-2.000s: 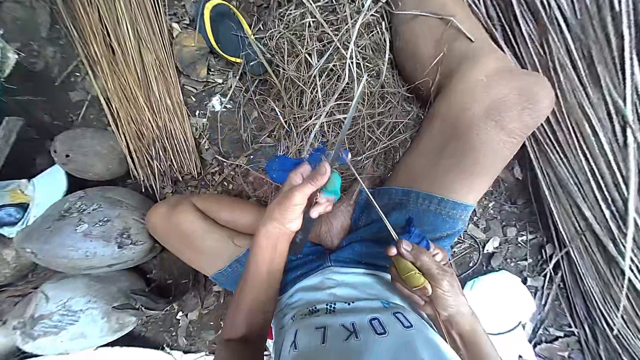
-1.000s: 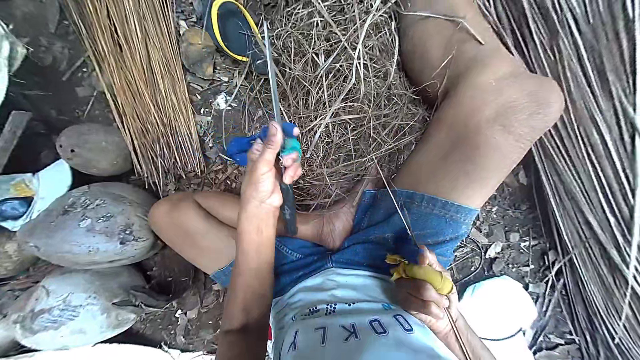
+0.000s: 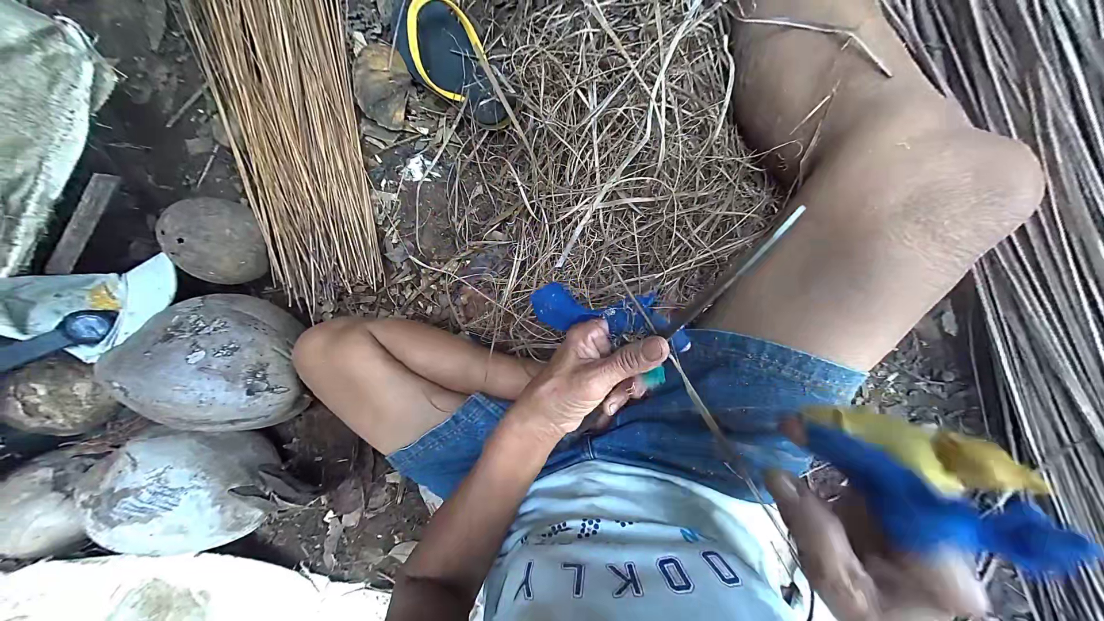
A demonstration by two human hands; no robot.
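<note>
My left hand (image 3: 595, 375) grips a knife (image 3: 737, 272), its blade slanting up and right above my thigh; the handle is mostly hidden. Blue cloth (image 3: 561, 308) and a green band are at its fingers. A thin plant strip (image 3: 703, 410) crosses the knife beside my left thumb and runs down towards my right hand. My right hand (image 3: 862, 543) is motion-blurred at the lower right, with yellow cloth (image 3: 931, 448) and blue cloth (image 3: 914, 509) about its fingers. Whether it grips the strip's lower part cannot be told.
Loose shavings (image 3: 630, 164) lie between my bent legs, near a sandal (image 3: 444, 52). A bundle of thin sticks (image 3: 289, 147) lies at the upper left, above several dry coconuts (image 3: 203, 362). Long dry fronds (image 3: 1048, 285) line the right side. A white sack (image 3: 190, 591) is at the lower left.
The knife, which pointed up a second ago, now slants to the upper right. My left hand has moved right, to the strip. My right hand has moved outward to the lower right.
</note>
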